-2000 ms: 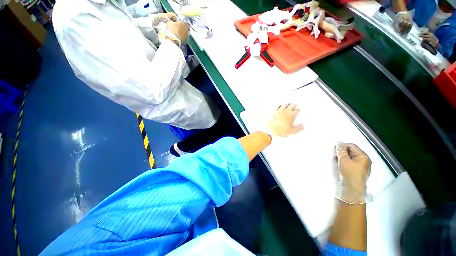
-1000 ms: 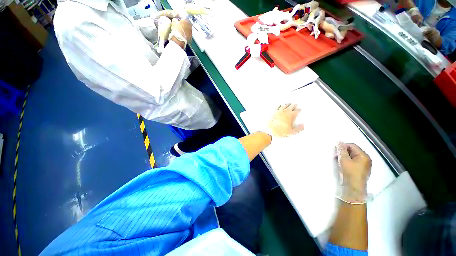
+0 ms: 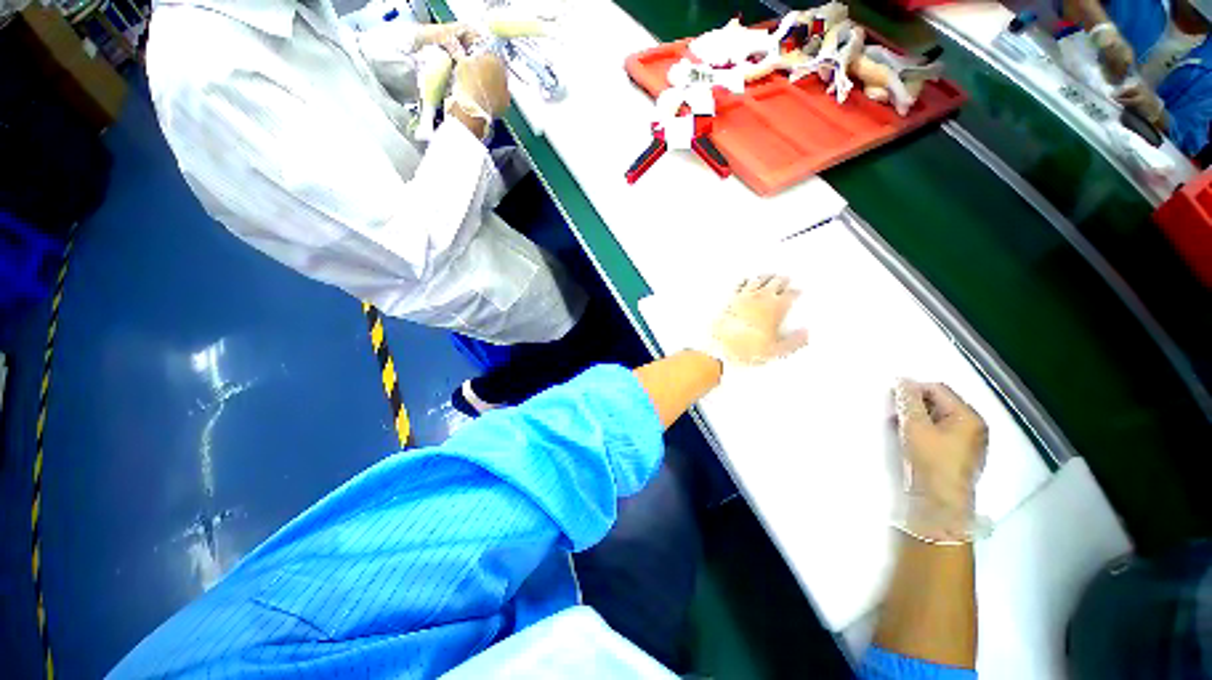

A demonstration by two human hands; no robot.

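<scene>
My left hand (image 3: 759, 320), in a thin translucent glove, lies on the white work sheet (image 3: 851, 299) with its fingers apart and holds nothing. My right hand (image 3: 941, 445), gloved too, rests on the same sheet nearer the conveyor side, fingers curled in; I see nothing in it. Beyond my left hand, a red tray (image 3: 784, 140) holds a pile of cream-white branching pieces (image 3: 844, 60). A clamp with red-and-black handles (image 3: 647, 157) and white lumps at its jaws sits at the tray's near left corner.
A person in a white smock (image 3: 332, 173) stands at the left and handles a pale piece. A dark green conveyor (image 3: 1023, 253) runs along the right. Across it are another person's gloved hands (image 3: 1116, 60) and a red bin (image 3: 1190, 219). A dark rounded object (image 3: 1143, 618) is at bottom right.
My hands have not visibly moved. The person in white has shifted their hands and now has a pale piece in them. The hands across the conveyor have moved.
</scene>
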